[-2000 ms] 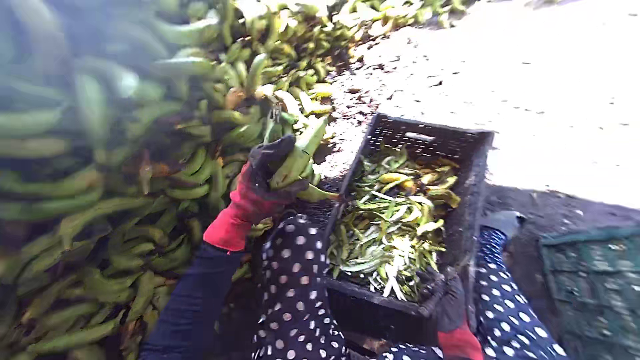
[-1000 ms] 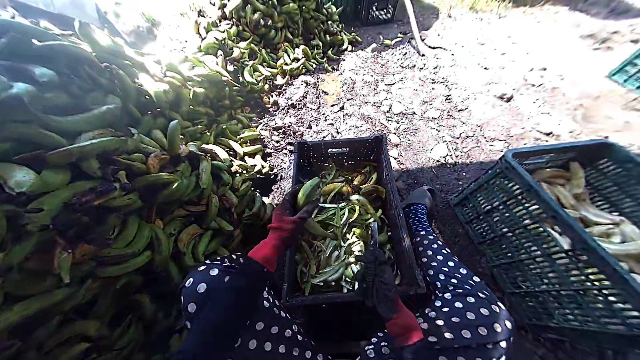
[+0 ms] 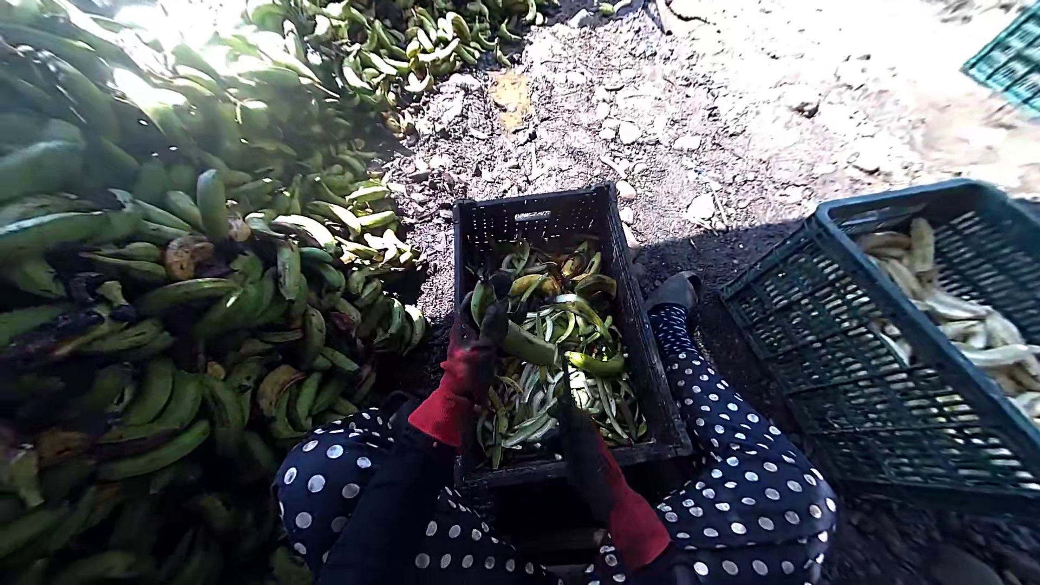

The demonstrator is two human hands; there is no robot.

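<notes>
A black plastic crate (image 3: 670, 398) between my legs holds green peels (image 3: 528, 426) and some yellowish pieces. My left hand (image 3: 475, 353), in a red and black glove, grips green plantains (image 3: 528, 345) over the crate's left side; one points right toward the middle. Low over the crate's near part, my right hand (image 3: 597, 475), in a similar glove, is closed around a dark, thin tool, perhaps a knife (image 3: 565, 378), whose tip is close to the plantain's end. Shadow hides its handle and most of the fingers.
A large heap of green plantains (image 3: 179, 292) rises at the left, close to my left leg. At the right, a dark green plastic crate (image 3: 821, 341) contains peeled plantains (image 3: 975, 325). Another green crate (image 3: 1011, 65) shows at the upper right edge. Stony ground (image 3: 634, 122) lies ahead.
My left hand, beside the heap two seconds ago, is now over the black crate with plantains in it. The view has swung right, bringing the crate of peeled plantains into sight.
</notes>
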